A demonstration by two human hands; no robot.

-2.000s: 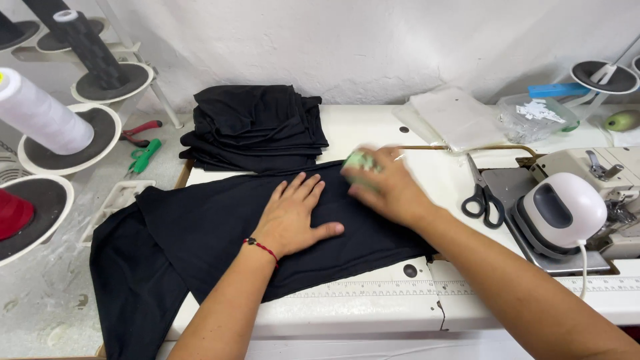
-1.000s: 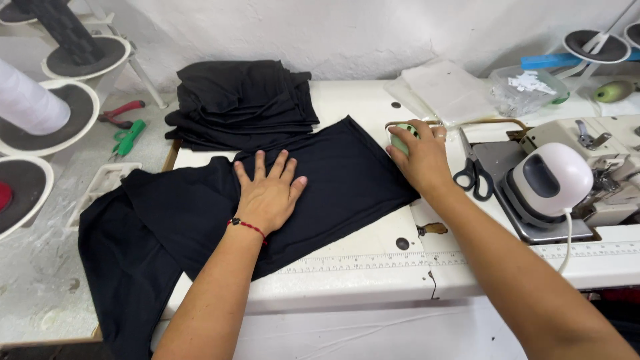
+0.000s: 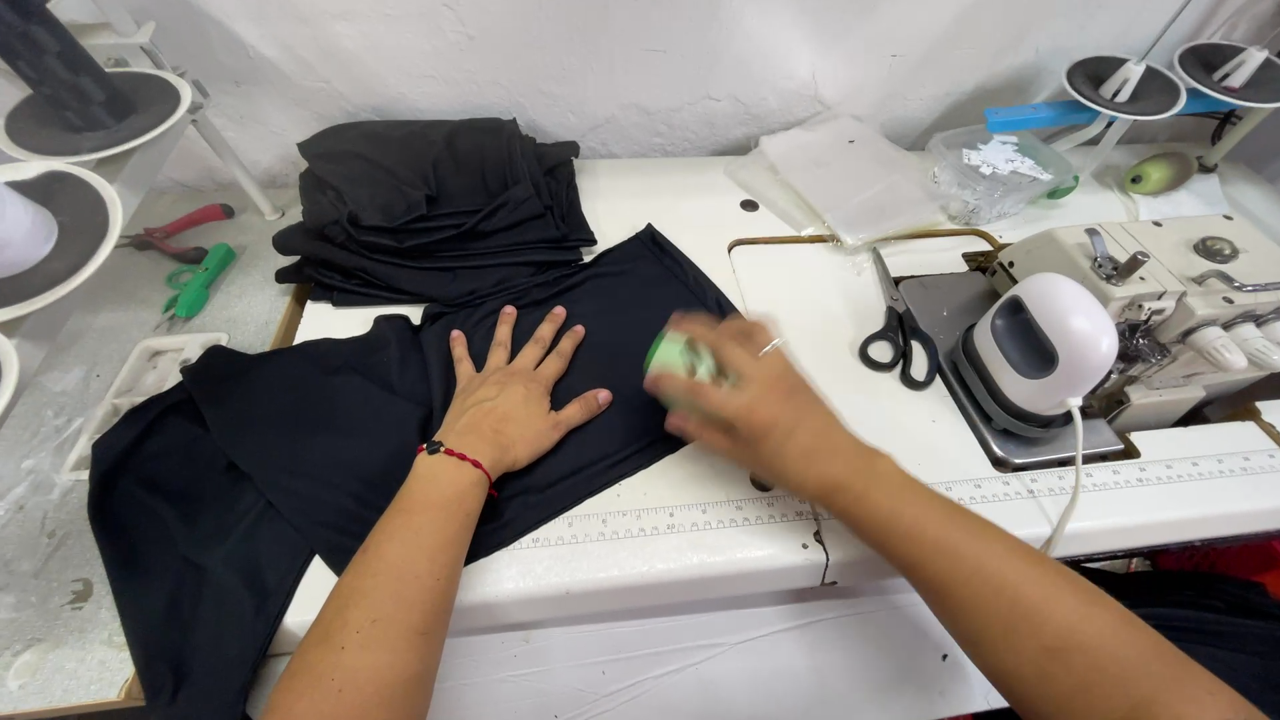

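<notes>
A dark navy or black cloth garment (image 3: 340,420) lies across the white sewing table, its left part hanging over the front edge. My left hand (image 3: 515,410) rests flat on it with spread fingers, a red beaded bracelet at the wrist. Blurred by motion, my right hand (image 3: 750,390) is over the garment's right part, its fingers around a small pale-green object (image 3: 682,358) whose kind I cannot tell. Whether that object touches the cloth is not clear. Behind the garment sits a folded pile of black cloth (image 3: 430,205).
Black-handled scissors (image 3: 900,340) and a small white heat press (image 3: 1045,345) on a metal plate are at the right, beside an overlock sewing machine (image 3: 1190,310). Plastic bags (image 3: 850,180) and a tub of white tags (image 3: 1000,170) stand behind. Green thread snips (image 3: 200,280) and red-handled pliers (image 3: 185,232) lie left.
My right hand, at the garment's right edge one second ago, is now back over the cloth with the green object. My left hand stays spread on the garment.
</notes>
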